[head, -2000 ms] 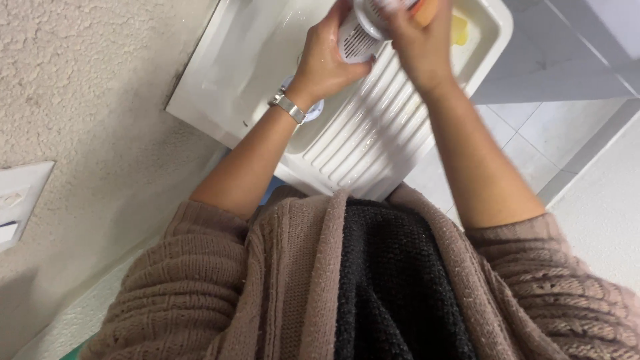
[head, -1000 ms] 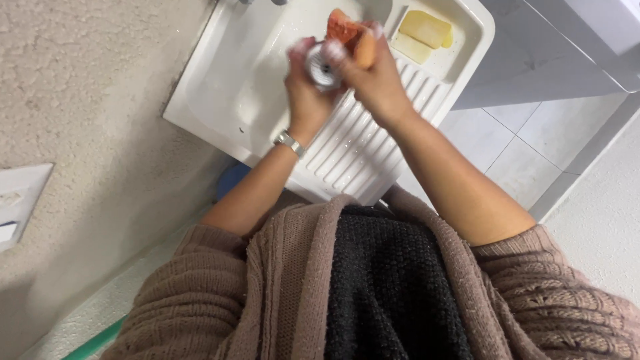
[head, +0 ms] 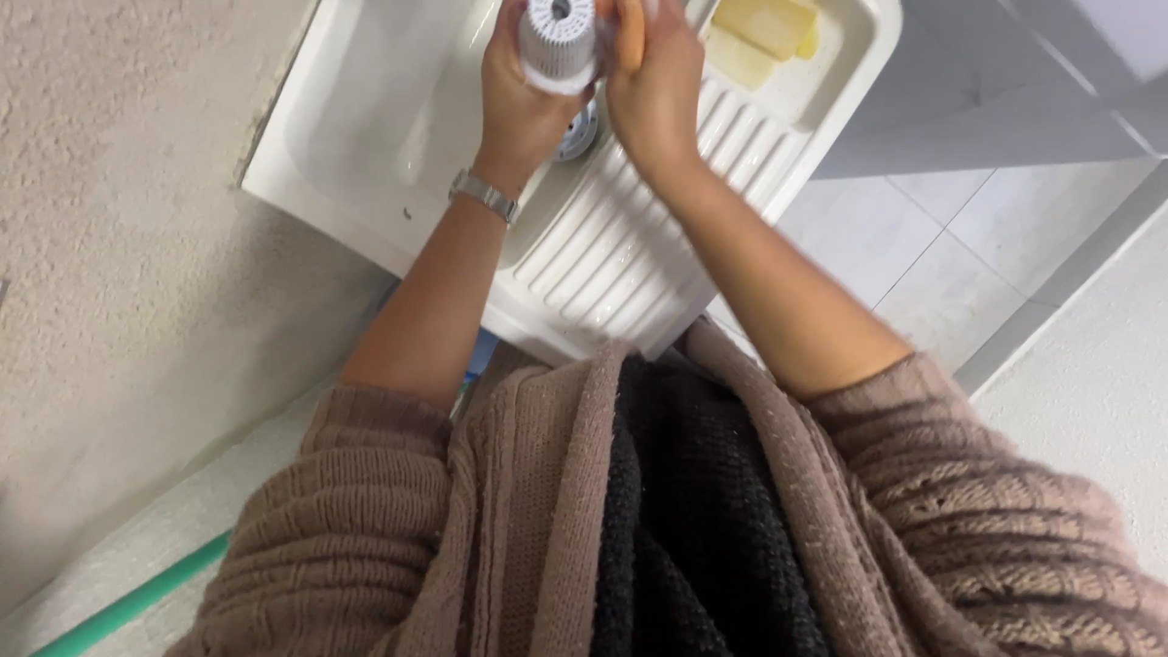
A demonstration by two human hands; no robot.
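My left hand (head: pixel 525 114), with a metal-band watch at the wrist, grips a white slotted plastic cylinder (head: pixel 558 46) near the top edge of the view. Its round end, with a dark centre hole, faces up. Right beside it, my right hand (head: pixel 655 96) is closed around an orange item (head: pixel 630 35), whose kind I cannot tell. Both hands are above a white laundry sink (head: pixel 365 119) with a ribbed washboard (head: pixel 620 237). Below the cylinder, a round drain fitting (head: pixel 578 135) shows partly. Yellow soap bars (head: pixel 766 27) lie in the sink's corner tray.
A rough plastered wall (head: pixel 137 182) borders the sink on the left. To the right are a grey panel (head: pixel 967 91) and a tiled floor (head: pixel 912 246). A green pole or hose (head: pixel 137 593) lies at lower left, and something blue (head: pixel 481 353) shows under the sink's front edge.
The cylinder has its slotted side and end in view now; one second ago mainly its round end showed. The reddish-orange mass seen by the hands then is no longer plainly visible.
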